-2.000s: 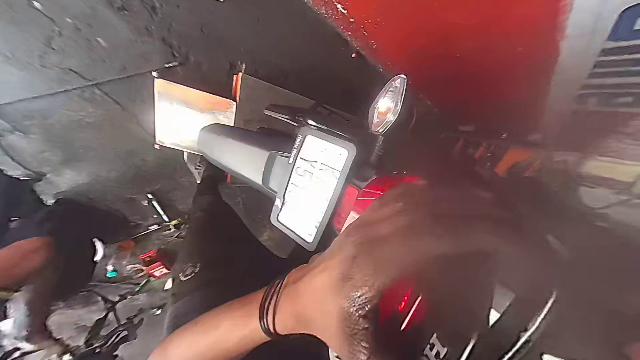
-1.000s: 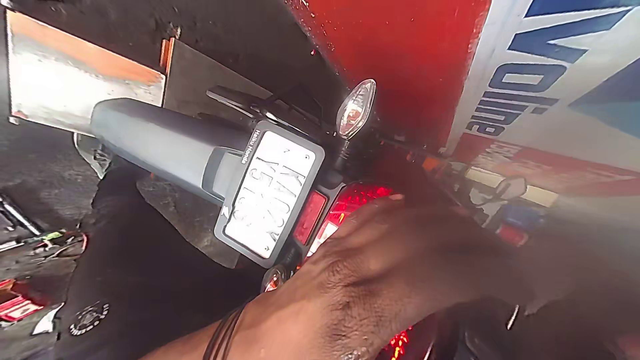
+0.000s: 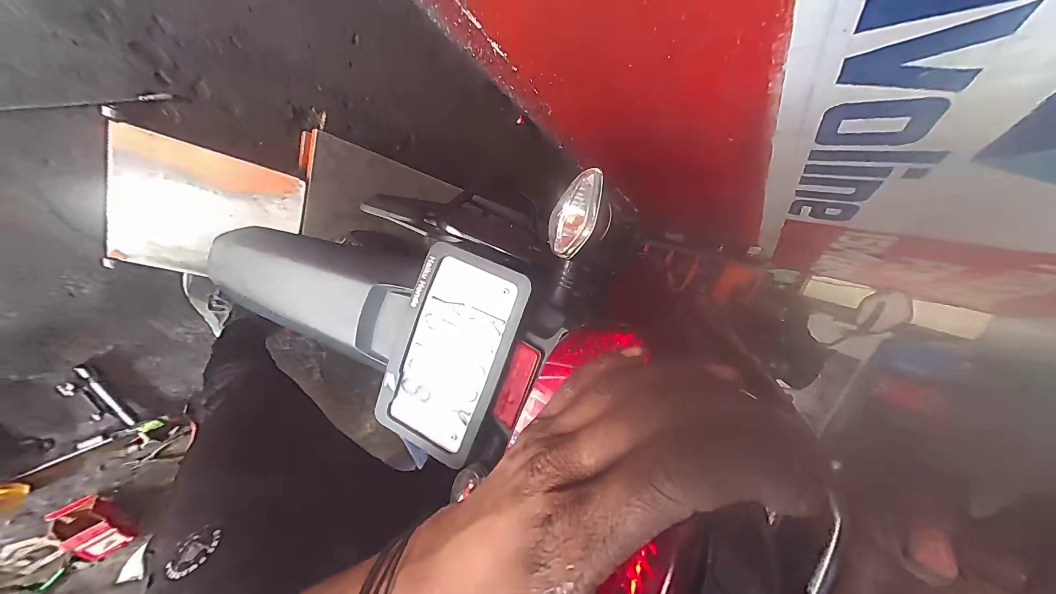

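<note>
The picture is turned sideways. My right hand [image 3: 627, 462], with dark bands at its wrist, lies curled over the motorcycle's tail at the red tail light [image 3: 594, 351]. Its fingers reach over the far side, where blur hides their ends. Beside it are a red reflector [image 3: 518, 384], a white number plate in a dark frame [image 3: 454, 355] and a clear-lensed turn signal [image 3: 577, 213]. The grey rear mudguard [image 3: 289, 276] extends left of the plate. A second turn signal [image 3: 468, 484] shows partly below the plate. I cannot make out my left hand.
A black-trousered leg [image 3: 272, 478] is close to the mudguard. Tools [image 3: 103, 396] and a red box [image 3: 91, 528] lie on the floor at lower left. A metal sheet [image 3: 198, 198] is beyond the mudguard. A red panel [image 3: 652, 99] and a lettered banner [image 3: 907, 140] are behind the motorcycle.
The view has shifted between frames. My right hand stays over the tail light. Nothing else has plainly changed.
</note>
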